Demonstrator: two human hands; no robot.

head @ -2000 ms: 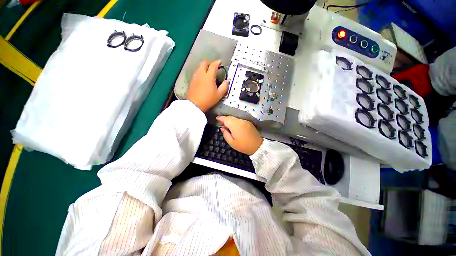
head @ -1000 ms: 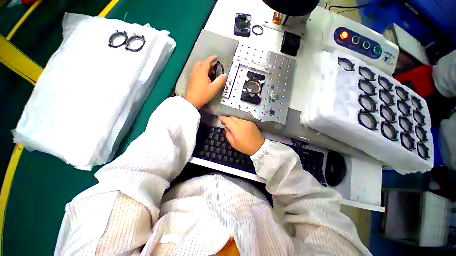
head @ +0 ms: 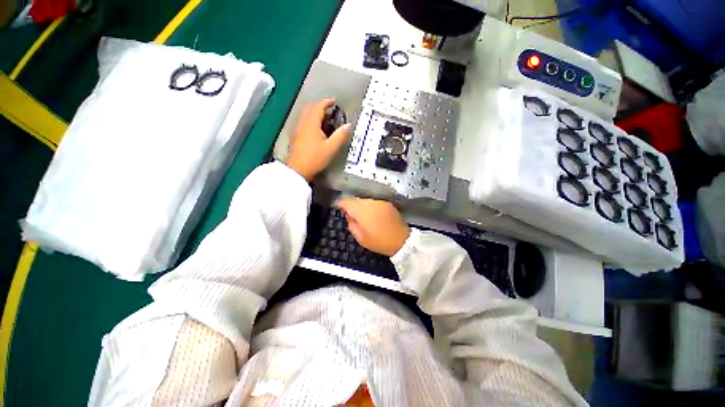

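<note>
My left hand (head: 315,143) is bare and holds a thin black ring part (head: 334,119) between thumb and fingers, over the grey surface left of the perforated base plate (head: 425,123). A dark fixture (head: 393,146) sits on that plate with a ring-shaped outline in its seat. My right hand (head: 375,226) rests over the keyboard (head: 338,238), fingers bent and slightly blurred; nothing shows in it. The supply tray (head: 517,159) at the right carries several rows of black rings. The white covered stack (head: 135,159) at the left carries two rings near its top.
A dark square piece (head: 376,51) and a loose ring (head: 400,58) lie behind the plate. The control panel (head: 560,71) shows a red lit button. A mouse (head: 529,269) lies right of the keyboard. The black machine head part (head: 439,14) overhangs the back.
My left hand with the ring has moved a little left, away from the fixture. My right hand has shifted slightly left and down over the keyboard. The whole view has shifted slightly.
</note>
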